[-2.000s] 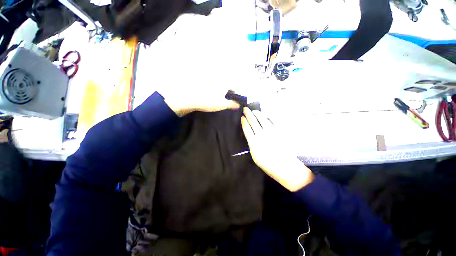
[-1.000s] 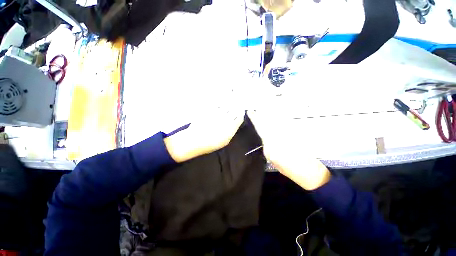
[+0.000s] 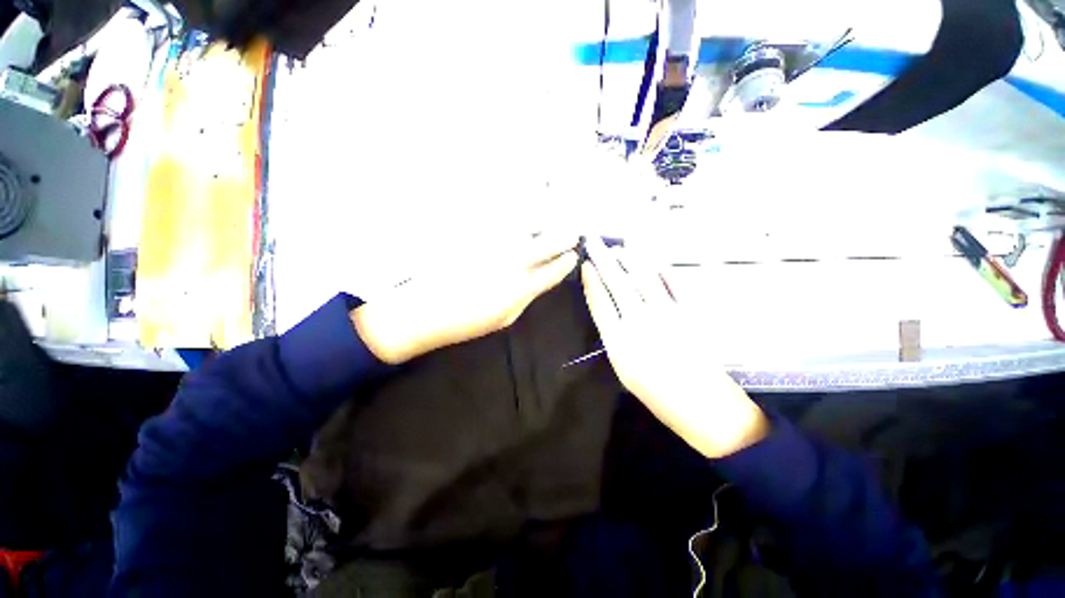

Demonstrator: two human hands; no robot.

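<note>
A dark brown garment piece (image 3: pixel 491 409) hangs from the table edge over the lap, with a short pale line on it near my right hand. My left hand (image 3: pixel 467 298) and my right hand (image 3: pixel 642 339) meet at its top edge, the fingertips pinching the cloth. A small dark bit of fabric shows between the fingertips. Glare washes out both hands, so finger detail is unclear. The presser foot and needle area (image 3: pixel 675 158) of the sewing machine is just beyond the hands.
Orange-handled snips (image 3: pixel 989 266) and red scissor handles (image 3: pixel 1055 286) lie at right, near a small brown scrap (image 3: pixel 910 340). A black strip (image 3: pixel 946 70) drapes over the machine. Red-handled scissors (image 3: pixel 111 119) and a grey box (image 3: pixel 53 181) stand at left.
Both hands have closed together at the top edge of the cloth, and the small dark piece is now mostly covered. The view has shifted, and the left hand has come lower.
</note>
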